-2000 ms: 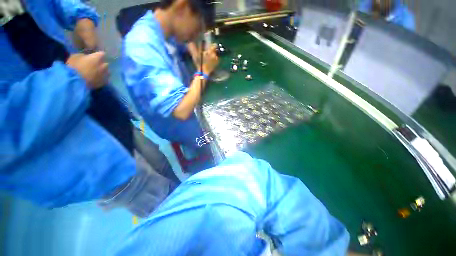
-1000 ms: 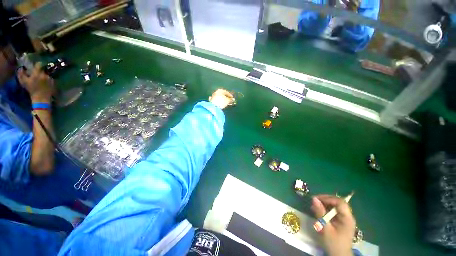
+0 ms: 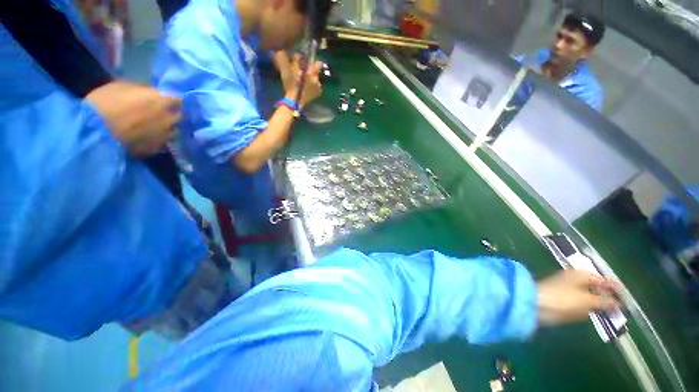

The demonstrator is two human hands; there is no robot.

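Observation:
My left hand [image 3: 571, 297] reaches out at the right over the papers [image 3: 584, 264] on the pale rail. Its fingertips overlap the papers; whether they grip anything is too blurred to tell. My right hand is out of the picture. Small dark and white modules [image 3: 503, 370] lie on the green surface at the bottom, below my sleeve. Another small module [image 3: 488, 245] lies above my forearm. A corner of the white sheet [image 3: 426, 380] shows at the bottom edge.
A clear blister tray [image 3: 360, 191] with rows of parts lies beyond my arm. Several loose modules [image 3: 362, 125] lie farther up. A seated person in blue [image 3: 222, 92] works there. Another person's blue sleeve [image 3: 84, 222] fills the left. A person [image 3: 571, 61] is opposite.
My left hand has moved from the green surface to the papers on the rail. The view has swung left, and my right hand with the slim tool has left the picture.

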